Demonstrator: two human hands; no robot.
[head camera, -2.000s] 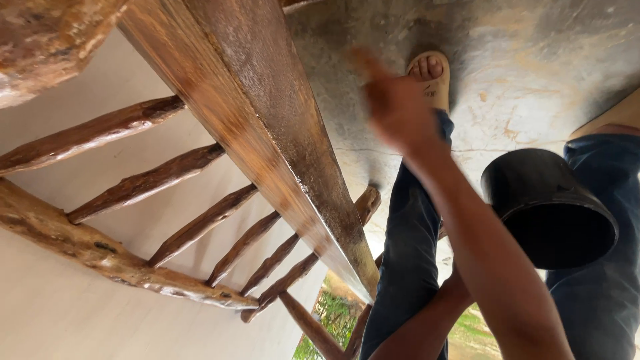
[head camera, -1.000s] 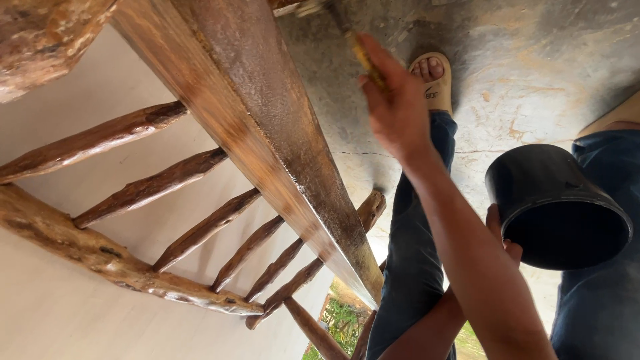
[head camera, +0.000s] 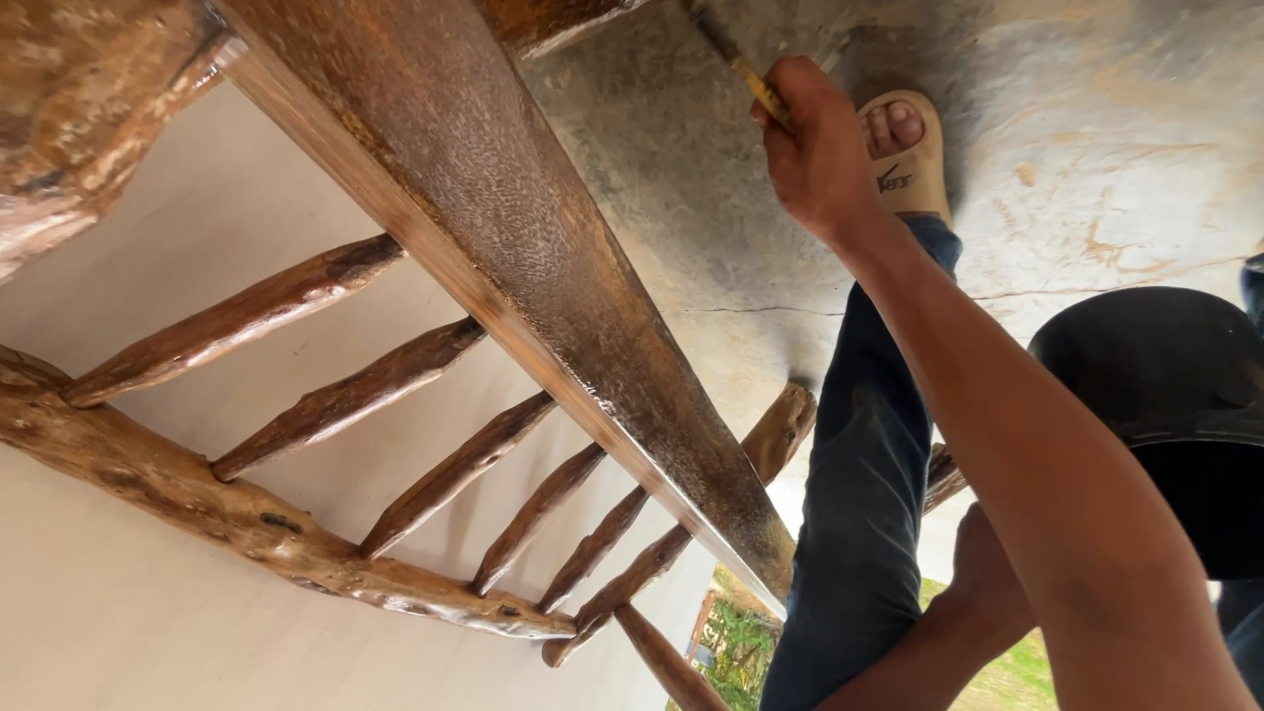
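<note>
My right hand (head camera: 815, 148) grips the yellow handle of a brush (head camera: 731, 57); its dark far end reaches the top edge of the view, over the floor. Behind my right forearm, my left hand (head camera: 987, 548) is at the side of a black bucket (head camera: 1145, 365); its fingers are hidden now. The bucket's dark inside shows nothing of its contents. To the left runs a long wooden plank (head camera: 553, 237) with a wet-looking, mottled brown face and a paler, glossy edge. Rough wooden spindles (head camera: 326, 380) join it to a curved branch rail (head camera: 286, 533).
A thick, glossy piece of wood (head camera: 79, 109) fills the upper left corner. Beyond the spindles stands a pale wall (head camera: 118, 592). My sandalled foot (head camera: 904, 148) is on a stained, cracked concrete floor (head camera: 1106, 168). Grass and plants (head camera: 741, 642) show at the bottom.
The fingers of my left hand showed against the bucket one second ago and are now behind my right forearm. My right hand stays over the floor with the brush.
</note>
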